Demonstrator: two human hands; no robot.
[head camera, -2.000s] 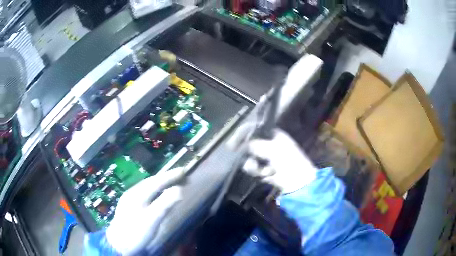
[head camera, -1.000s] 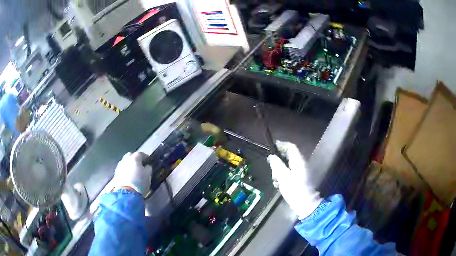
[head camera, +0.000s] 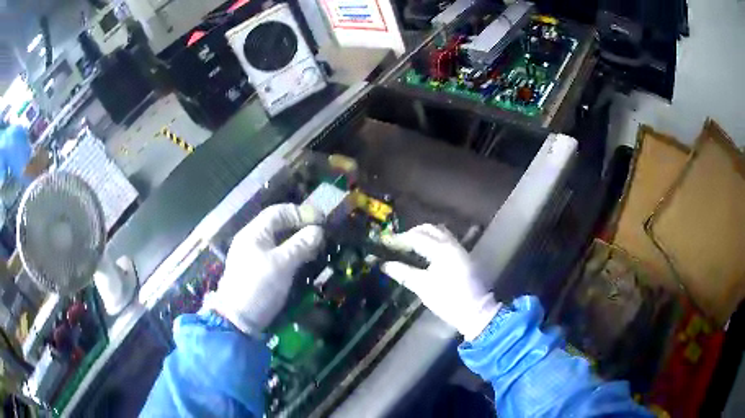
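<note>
A green power board (head camera: 294, 339) lies in its dark carrier in front of me, partly hidden by my hands. The end of its silver heatsink (head camera: 327, 198) shows beside yellow parts (head camera: 373, 206). My left hand (head camera: 269, 261), in a white glove, is over the heatsink with its fingers curled at the heatsink's end; whether it holds anything is hidden. My right hand (head camera: 441, 269), also gloved, is over the board's right edge. A thin dark strip (head camera: 406, 257) shows between its thumb and fingers, blurred and mostly covered.
A second board (head camera: 498, 82) sits farther back on the line. A pale rail (head camera: 523, 200) runs at the right. A white fan (head camera: 61, 233) and another board (head camera: 69, 347) are at the left. Cardboard flaps (head camera: 702, 220) and a parts box (head camera: 613, 286) stand at the right.
My left hand has moved right and onto the heatsink. My right hand has moved slightly left, closer to it, and the long dark strip that stood up from it now shows only as a short piece.
</note>
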